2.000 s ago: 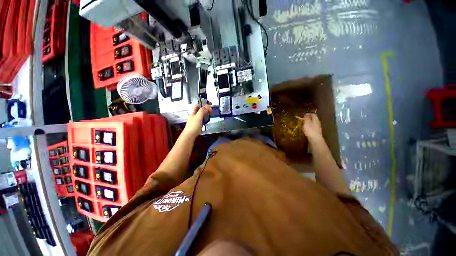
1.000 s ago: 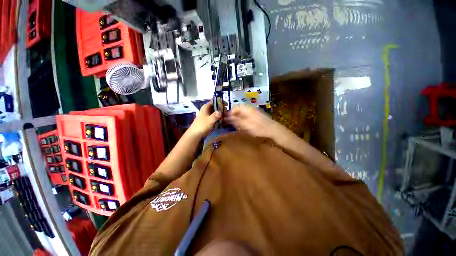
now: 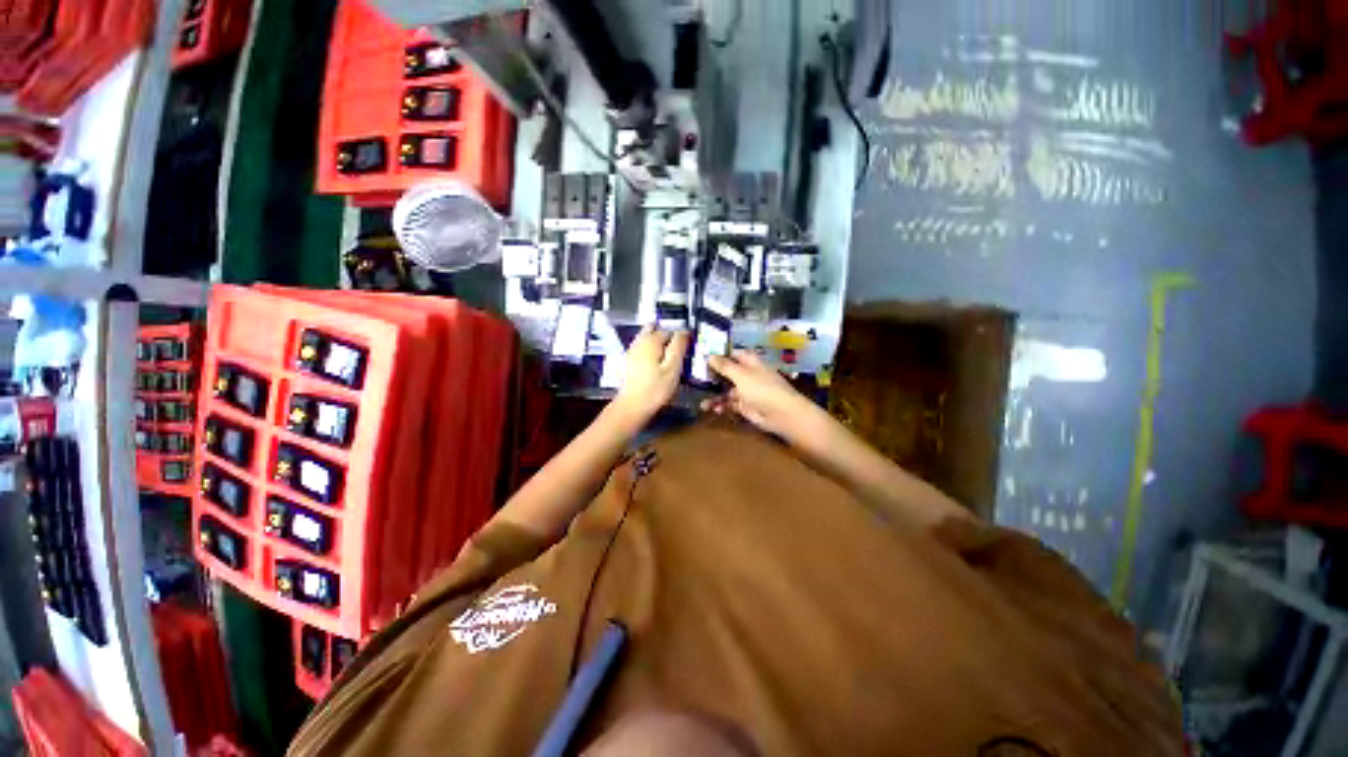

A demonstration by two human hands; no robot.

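Note:
My left hand [image 3: 651, 370] is in front of the machine bed, its fingertips closed on the lower end of a narrow dark and grey device [image 3: 673, 281]. My right hand [image 3: 754, 389] grips the lower end of an opened device [image 3: 714, 336], dark at top and whitish below, slightly tilted, at the right fixture [image 3: 744, 231]. Whether it sits in the fixture is hard to tell. Another opened device [image 3: 572, 328] lies in the left fixture [image 3: 578, 207].
A small round fan [image 3: 448, 226] stands left of the machine. Red trays [image 3: 399, 429] with closed devices are stacked at the left, another tray [image 3: 355, 96] behind. An open cardboard box [image 3: 968, 399] with amber bits is at the right. Coloured buttons [image 3: 792, 342] sit on the bed's front edge.
My right hand has come from the scrap box to the machine's front. The two hands, together a second ago, are now slightly apart, each on a device. The view has shifted.

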